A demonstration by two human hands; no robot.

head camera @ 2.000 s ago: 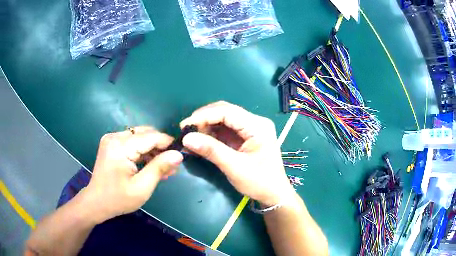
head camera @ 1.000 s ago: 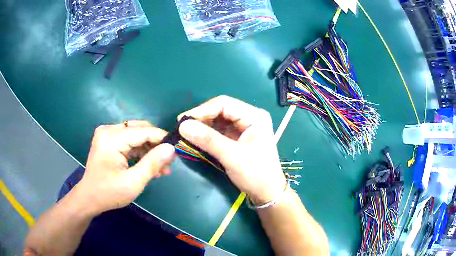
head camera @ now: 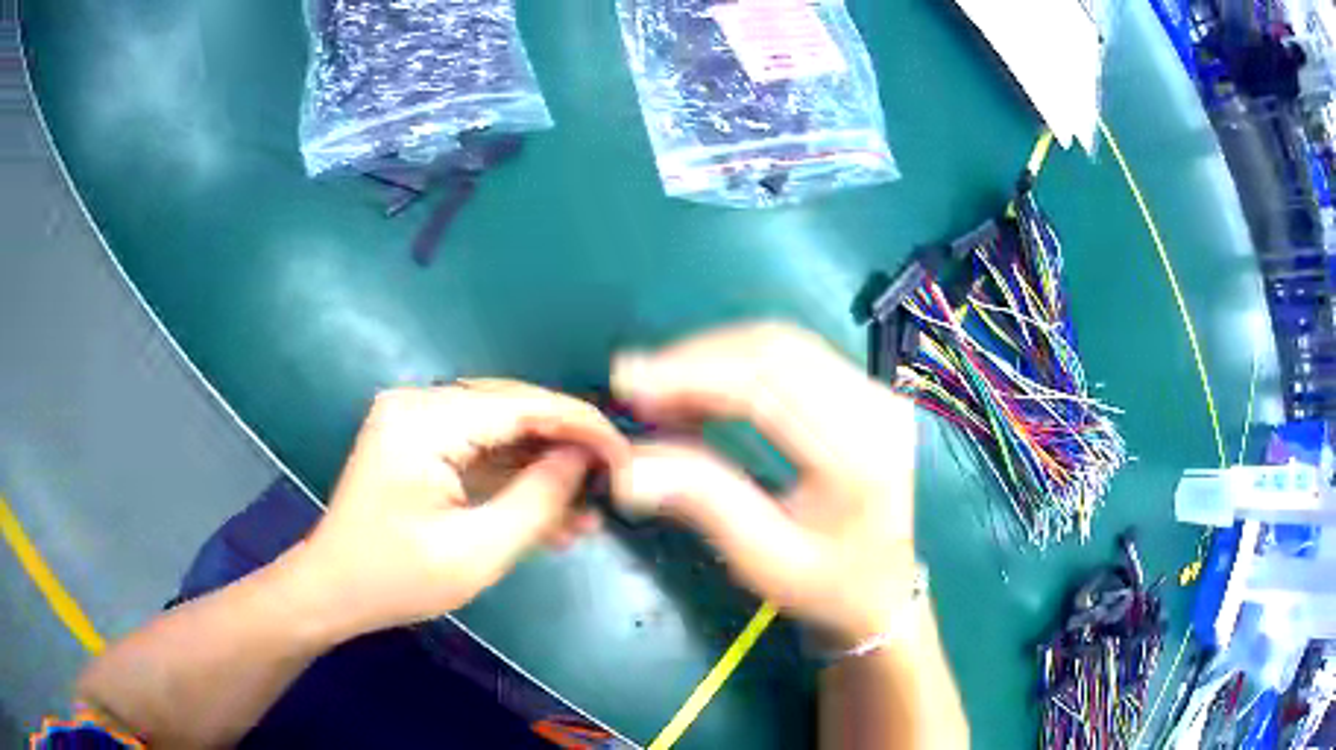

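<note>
My left hand and my right hand meet above the green table near its front edge. Both are pinched on a dark connector housing, which is mostly hidden by the fingers and blurred. The wires at the connector cannot be made out clearly. My right hand is blurred, with thumb and forefinger at the connector's right side. My left fingertips are at its left side.
Two zip bags of dark parts, left and right, lie at the back. Loose black bars lie by the left bag. The upper harness pile and lower harness pile lie right. Clear and blue bins stand at the right edge.
The view has shifted, so bags and table items sit lower and the bags farther right. The hands have drawn closer together around the connector, and the coloured wires seen earlier are now hidden.
</note>
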